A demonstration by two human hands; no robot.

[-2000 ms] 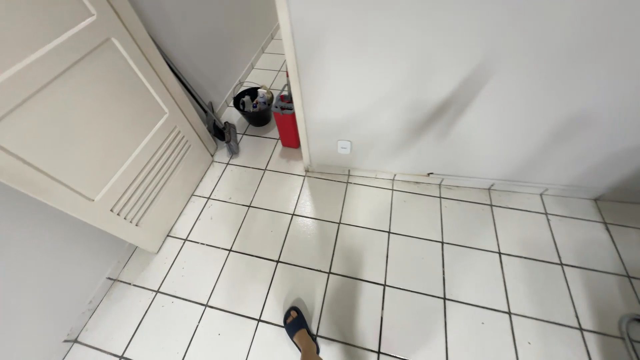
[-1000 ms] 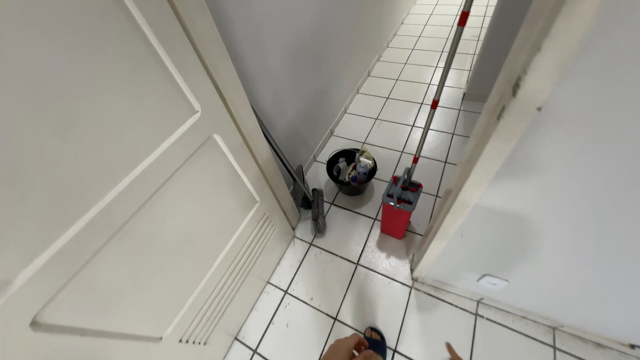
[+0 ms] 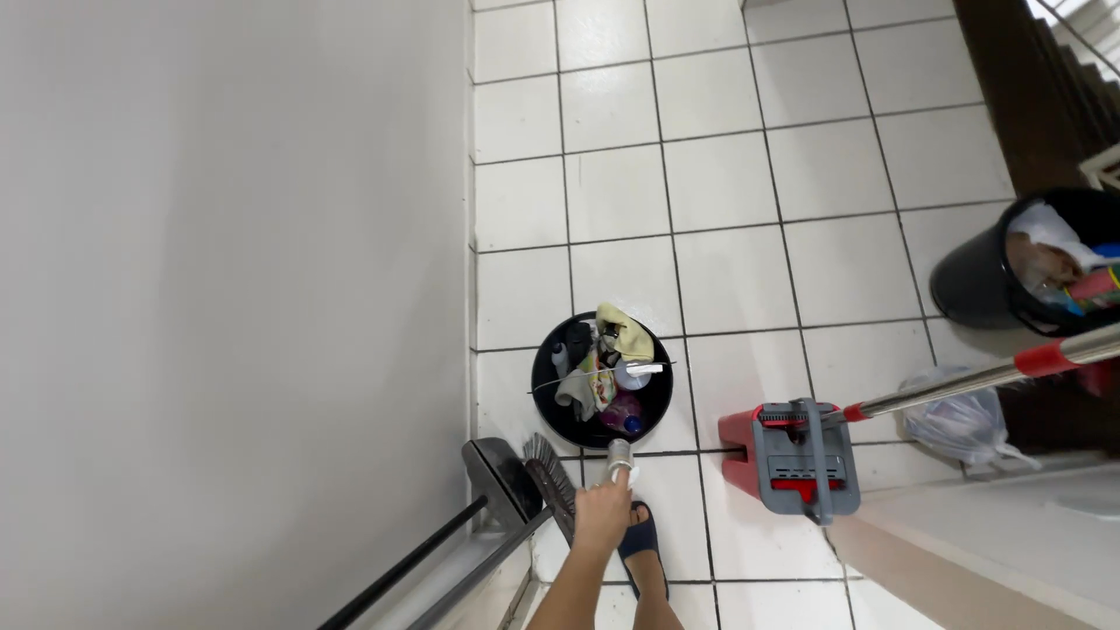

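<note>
My left hand [image 3: 604,514] reaches down from the bottom edge, its fingers closed on a small pale cylindrical container [image 3: 619,455] at the near rim of a black bucket [image 3: 542,398]. In the bucket lie a pale yellow cloth [image 3: 626,334], a grey cloth [image 3: 576,391], a purple bottle with a blue cap [image 3: 623,413] and other bottles. The wire handle lies across it. My right hand is out of view.
Left of my hand are a broom head [image 3: 551,481] and a black dustpan [image 3: 497,477] by the wall. A red and grey mop bucket [image 3: 809,459] with a mop pole, a tied plastic bag [image 3: 958,420] and a filled black bin [image 3: 976,276] stand right. My sandalled foot [image 3: 640,534] is close by.
The view has moved through the doorway and now looks down over the black bucket. My left hand has reached out to the bucket's rim; my right fingertip has left view.
</note>
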